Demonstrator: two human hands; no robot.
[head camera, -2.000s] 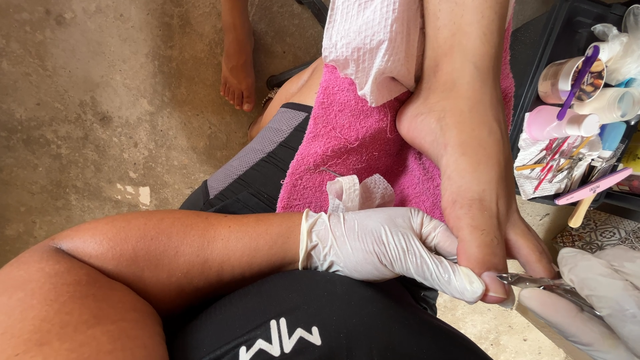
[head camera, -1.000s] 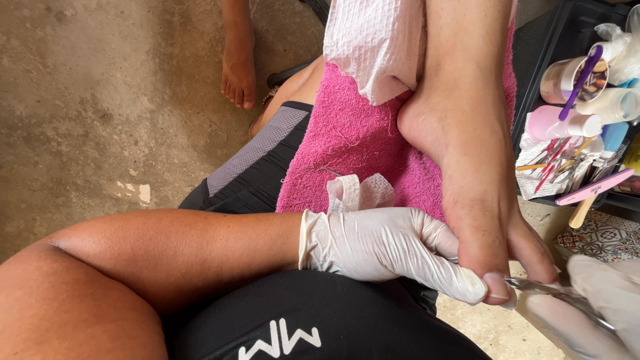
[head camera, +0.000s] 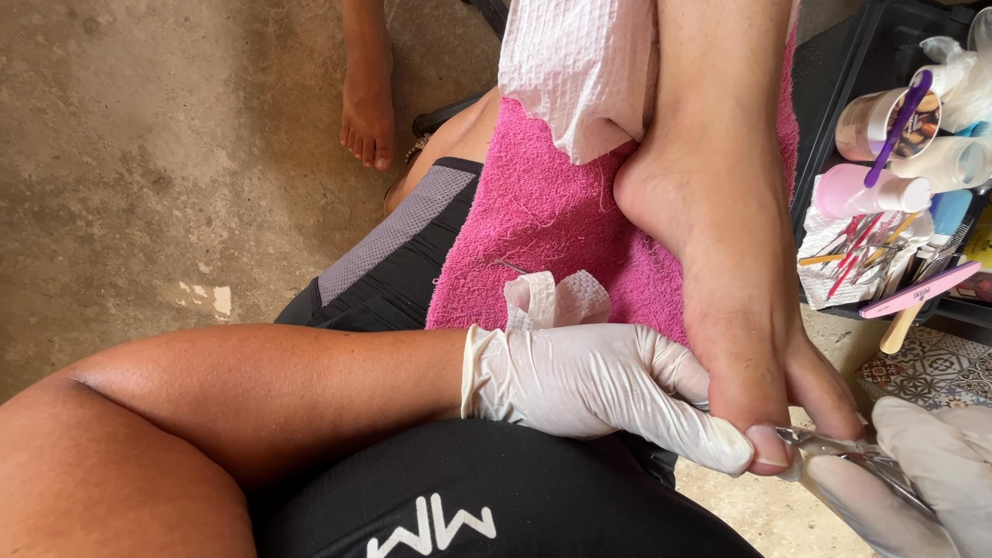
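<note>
My left hand (head camera: 597, 387), in a white glove, grips the big toe of a person's bare foot (head camera: 728, 232), with the thumb along the toe beside its nail. At the lower right my right hand (head camera: 914, 473), also gloved, is closed on metal nippers (head camera: 852, 449). Their jaws touch the side edge of the big toenail (head camera: 767, 446). Beneath the foot lies a pink towel (head camera: 535, 209), and a white paper towel (head camera: 577, 70) hangs beside the ankle. A crumpled white tissue (head camera: 554, 298) rests on the pink towel, just above my left wrist.
At the right, a black tray (head camera: 825, 132) holds a pink bottle (head camera: 860, 192), jars, a purple-handled tool (head camera: 899, 128), slim tools on paper and a pink nail file (head camera: 920, 291). Another bare foot (head camera: 368, 124) stands on the concrete floor (head camera: 155, 155) at the upper left.
My right hand and the nippers have shifted slightly at the big toenail. My left hand keeps its hold on the toe, and the foot has stayed in place.
</note>
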